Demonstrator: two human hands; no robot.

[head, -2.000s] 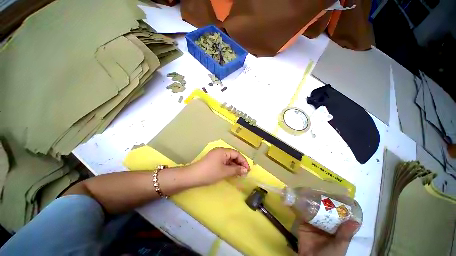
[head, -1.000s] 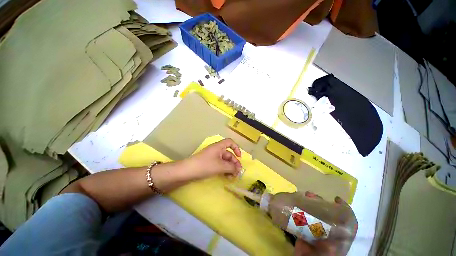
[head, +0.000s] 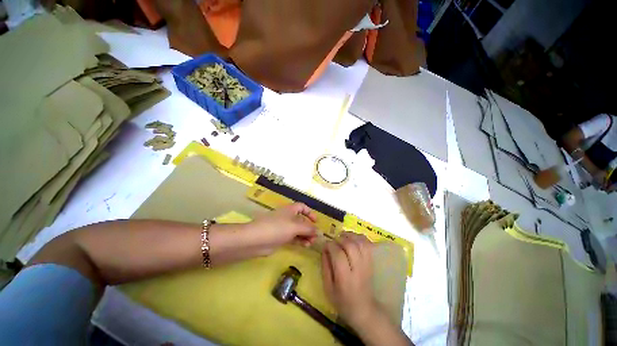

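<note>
The khaki panel (head: 196,192) lies along the long yellow guide (head: 223,161), with yellow lining (head: 216,301) spread in front of it. My left hand (head: 287,226) is over the panel with thumb and fingertips together. My right hand (head: 350,270) has its fingertips down close beside it, near the guide's raised yellow block. A tiny dark piece shows between the fingertips; which hand holds it, if either, I cannot tell. The hammer (head: 287,285) lies on the lining, its handle partly behind my right hand. The glue bottle (head: 416,205) lies on its side by the black cloth.
A blue bin (head: 218,91) of small tabs stands behind, with loose tabs (head: 161,136) beside it. A tape roll (head: 331,171) and black cloth (head: 399,154) lie beyond the guide. Khaki stacks flank both sides. Brown panels (head: 270,40) stand behind; another person's arm (head: 574,138) shows far right.
My right hand has let go of the glue bottle, now by the black cloth, and moved beside my left hand. The yellow lining flap is folded back less visibly. The camera view has shifted right.
</note>
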